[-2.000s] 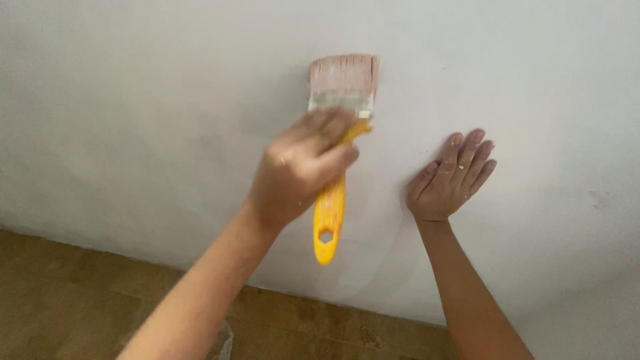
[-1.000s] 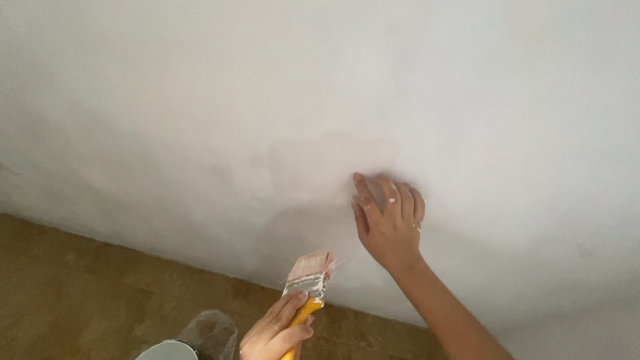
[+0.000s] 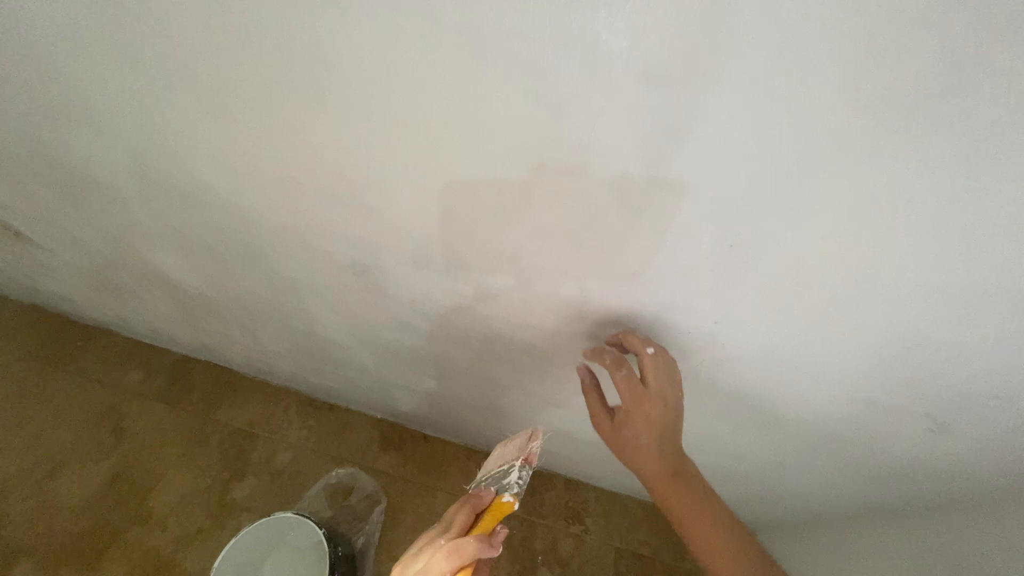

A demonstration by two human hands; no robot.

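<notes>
My left hand (image 3: 456, 540) grips the yellow handle of a flat paintbrush (image 3: 509, 472) near the bottom of the view. Paint coats its bristles and metal ferrule, and the bristles point up and to the right. My right hand (image 3: 644, 400) is in front of the white wall (image 3: 320, 176), right of the brush, fingers curled and apart with nothing between them. White paint specks mark its fingers. Whether its fingertips touch the wall, I cannot tell. A slightly darker patch shows on the wall above my hands.
A round bucket (image 3: 276, 548) holding whitish paint stands at the bottom left on the brown tiled floor (image 3: 120, 432), partly cut off by the frame. Clear plastic (image 3: 352, 504) lies beside it. The wall meets the floor along a slanting edge.
My left hand has brought the brush down from the wall, where it was two seconds ago. My right hand, earlier flat on the wall, now has curled fingers. More of the bucket has come into view.
</notes>
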